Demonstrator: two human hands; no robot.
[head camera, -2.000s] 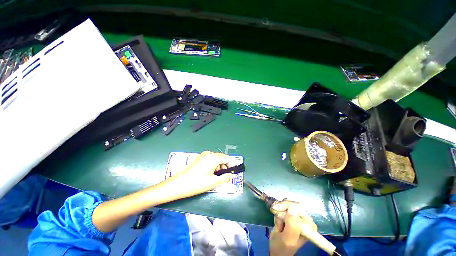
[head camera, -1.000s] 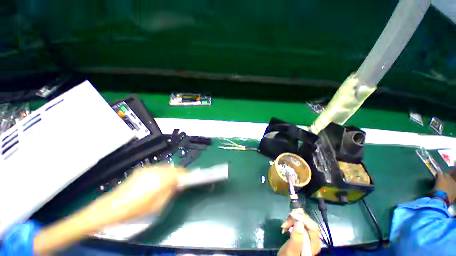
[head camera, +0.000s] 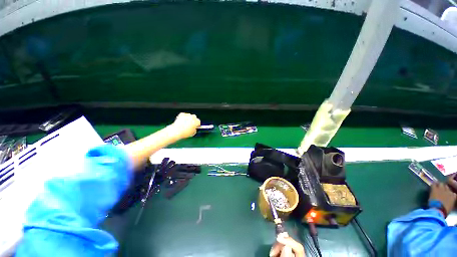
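My left hand is stretched out over the green belt, its fingers closed on a thin flat unit, seen nearly edge-on and mostly hidden by the hand. My right hand, cut off by the bottom edge, holds the soldering iron. The iron's tip is inside the round tan cleaning pot, among silvery filling. Another phone board lies on the belt just right of my left hand.
Black modules lie piled beside the white blister tray. The soldering station, with a lit red light, stands right of the pot, the black fan behind. A grey duct rises there. Another person's hand is at far right.
My left hand has lifted the unit off the mat and carried it forward over the belt. My right hand has brought the iron from the board into the pot. The view has tilted up.
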